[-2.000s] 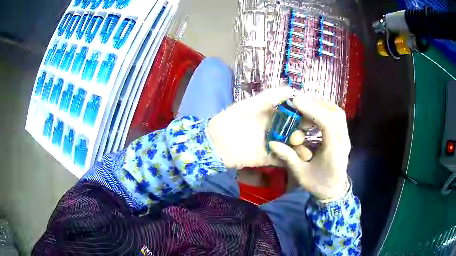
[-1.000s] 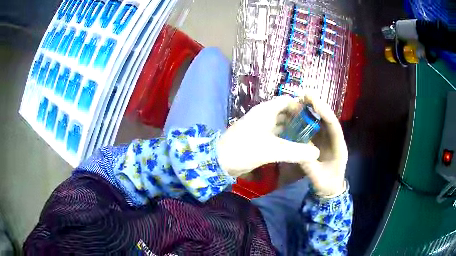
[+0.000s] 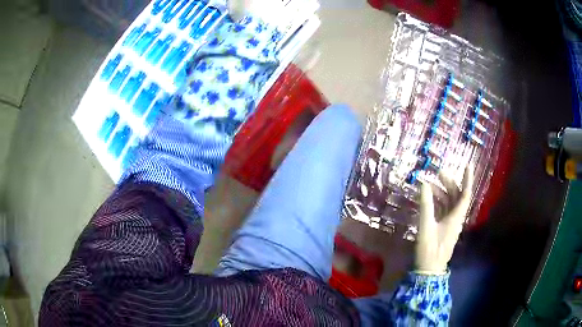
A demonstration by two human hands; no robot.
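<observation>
My right hand (image 3: 441, 214), gloved, reaches over the clear blister tray (image 3: 399, 137), fingers apart at the lower end of a row of slim parts with blue ends (image 3: 439, 121). No held part is visible in it. My left hand (image 3: 265, 7) is blurred at the top edge, partly cut off, over the far side of the white foam tray (image 3: 96, 115); what it holds cannot be told. Blue bottles (image 3: 145, 101) sit in rows in the foam tray, partly covered by my flowered left sleeve.
Red plastic shows beside the foam trays (image 3: 271, 137), under the clear tray's right side (image 3: 501, 172) and below my knee (image 3: 357, 268). A silver and yellow nozzle (image 3: 561, 153) is at the right edge, above a green surface (image 3: 558, 255). My blue-clad leg (image 3: 297, 198) lies between the trays.
My hands have parted. The left went up and left over the foam tray; the right moved onto the clear tray. The blue bottle is no longer visible between them. The view has shifted.
</observation>
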